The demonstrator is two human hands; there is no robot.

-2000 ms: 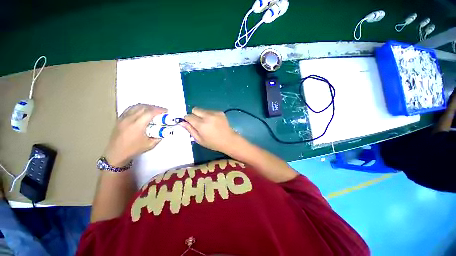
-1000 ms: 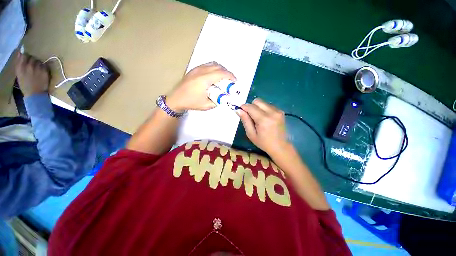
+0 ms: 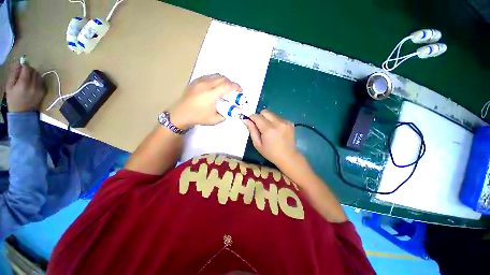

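My left hand (image 3: 207,100) holds two white electronic units with blue bands (image 3: 230,105) side by side over the white sheet (image 3: 225,53). Their ends point right. My right hand (image 3: 272,135) pinches the tip of a thin black cable (image 3: 337,156) at the end of the lower unit. My fingers hide most of the tip, so I cannot tell whether it is inserted. The cable runs right to a black box (image 3: 360,128) with pale lettering.
A round metal-rimmed part (image 3: 379,86) stands by the box. Two units (image 3: 429,43) lie on the green belt. At left are two more units (image 3: 91,35), a black socket block (image 3: 87,99) and a person's hand (image 3: 24,88). A blue bin (image 3: 477,171) is far right.
The view has swung, then shifted slightly. The cable tip stays at the lower unit's end since a second ago. The blue light seen on the black box then no longer shows.
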